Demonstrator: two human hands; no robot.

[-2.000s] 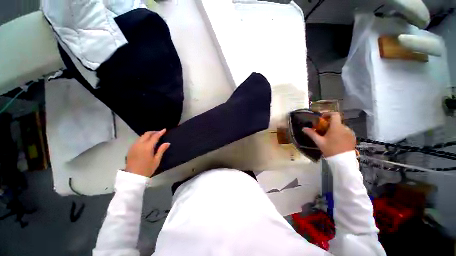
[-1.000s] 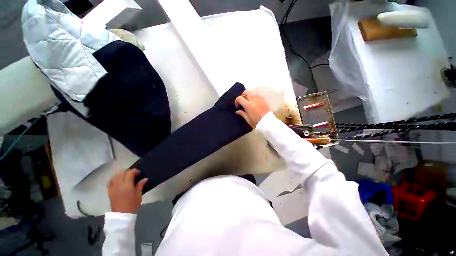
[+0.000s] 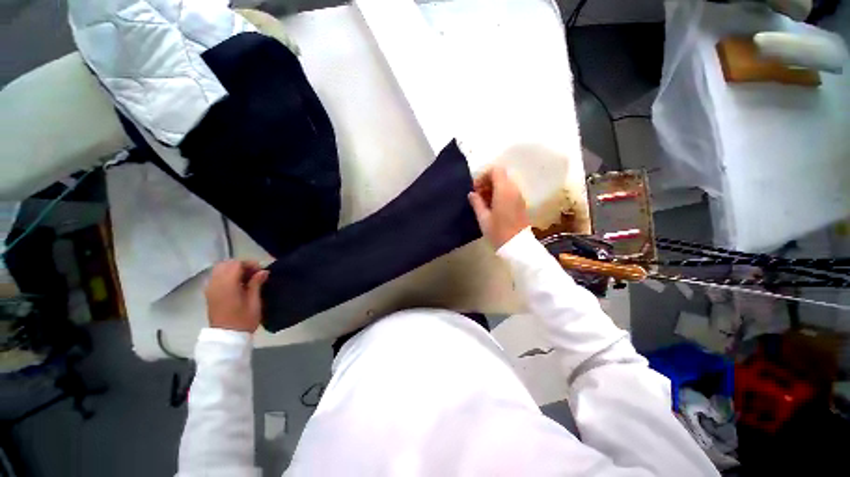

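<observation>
The navy outer sleeve [image 3: 373, 252] lies slantwise over the cream padded board in front of me, with no white face showing. My left hand [image 3: 237, 294] pinches its left end at the edge. My right hand [image 3: 500, 207] holds its right end, fingers on the edge. The steam iron [image 3: 596, 265] sits just right of my right forearm, its orange-brown handle showing and its body partly hidden by the sleeve of my arm. Nobody's hand is on the iron.
The garment body [image 3: 270, 140], navy with white quilting, is heaped at back left. A long white block [image 3: 401, 70] lies behind. The iron rest [image 3: 622, 214] is at right, with flecked hoses [image 3: 736, 265] trailing right. Blue and red crates [image 3: 774, 387] stand on the floor at lower right.
The iron was in my right hand two seconds ago and is now set down at right. My right hand has moved onto the sleeve's right end. The sleeve's right end now has a pointed corner.
</observation>
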